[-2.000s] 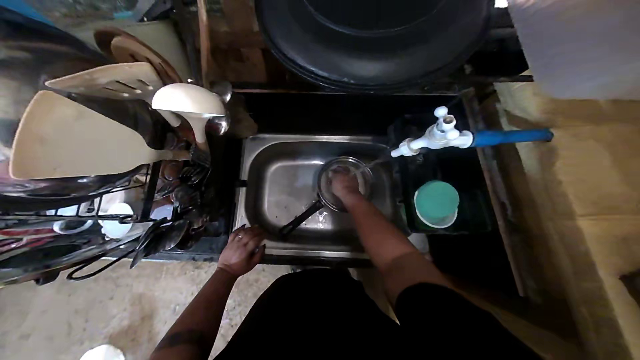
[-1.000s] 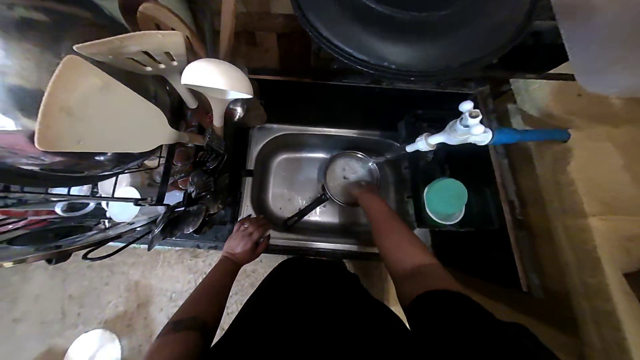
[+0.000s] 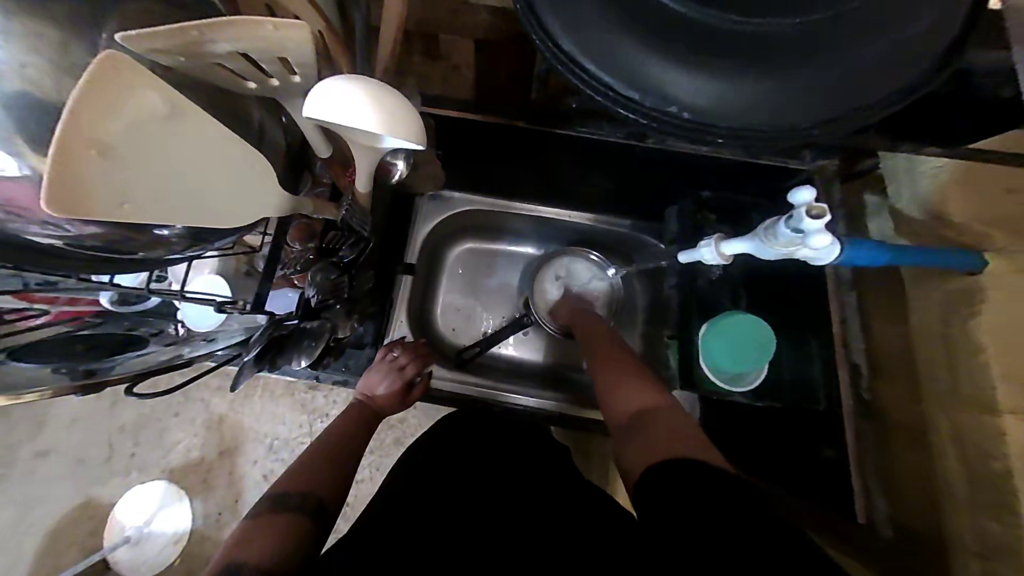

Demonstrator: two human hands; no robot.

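Note:
A saucepan [image 3: 614, 298] with a black handle [image 3: 494, 339] sits in the stainless steel sink [image 3: 472, 276], filled with cloudy whitish water. My right hand [image 3: 570, 308] reaches into that water; its fingers are hidden, so whether they hold anything does not show. Water runs in a thin stream from the white plastic tap [image 3: 780, 236] into the pan. My left hand [image 3: 396, 374] rests on the sink's front left edge, fingers slightly apart, holding nothing.
Left of the sink, a rack [image 3: 240, 300] carries cutlery, a cream spatula [image 3: 152, 152], a slotted turner [image 3: 232, 56] and a white ladle [image 3: 364, 112]. A green-topped white container [image 3: 736, 348] stands at right, below the blue pipe [image 3: 912, 255]. A large black round vessel [image 3: 752, 64] is behind.
The water in the pan looks fuller and cloudier than two seconds ago. My right hand has moved toward the pan's near side. My left hand stays on the sink edge.

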